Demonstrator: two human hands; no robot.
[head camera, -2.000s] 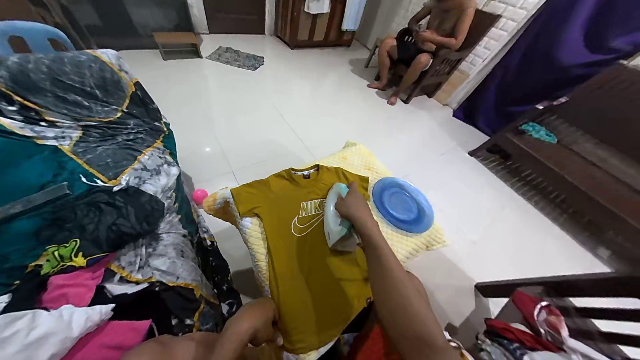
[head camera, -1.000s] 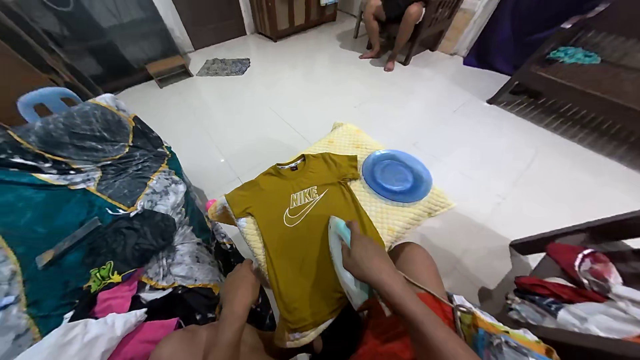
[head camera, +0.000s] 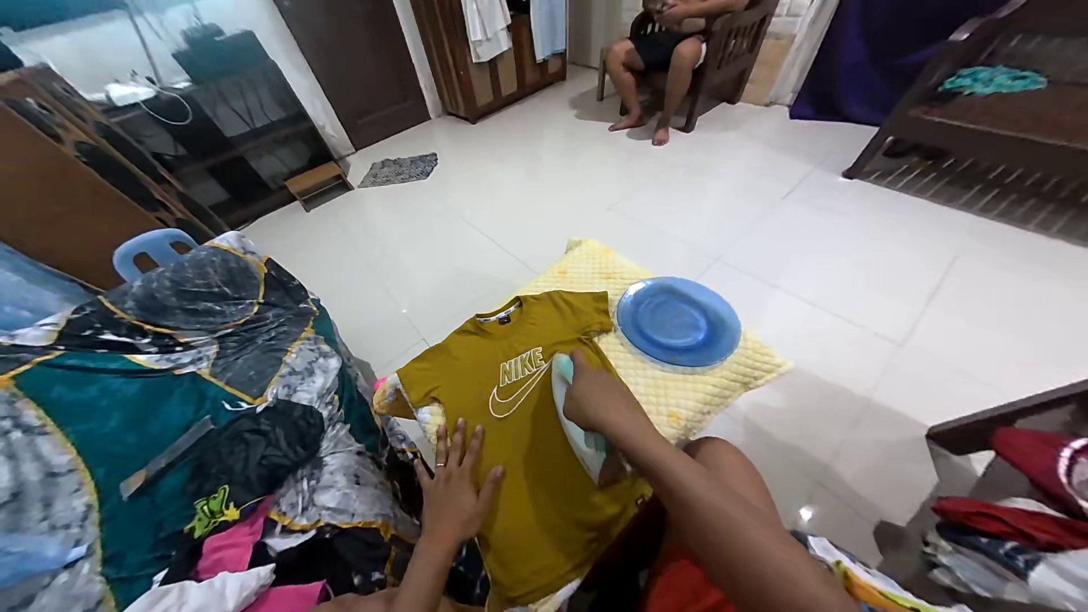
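Observation:
A mustard-yellow Nike T-shirt (head camera: 531, 459) lies spread on a yellow quilted pad (head camera: 586, 268), its neck pointing away from me. My right hand (head camera: 599, 395) grips the handle of a clothes iron (head camera: 578, 429), which rests on the shirt just right of the printed logo. My left hand (head camera: 455, 484), with a ring on one finger, lies with spread fingers on the shirt's left side, below the sleeve. A round blue plate (head camera: 678, 323) sits on the pad beside the right sleeve.
At left, a seat under patterned cloth (head camera: 110, 433) bears heaped clothes and a flat ruler-like strip (head camera: 166, 459). A person (head camera: 671, 59) sits on a wooden chair at the back. More clothes (head camera: 1011, 527) lie at lower right. A wooden bench (head camera: 943, 140) stands at far right.
My left hand has moved from beside the shirt's lower left edge onto the shirt, fingers spread. The iron, still in my right hand, has moved a little up the shirt since one second ago.

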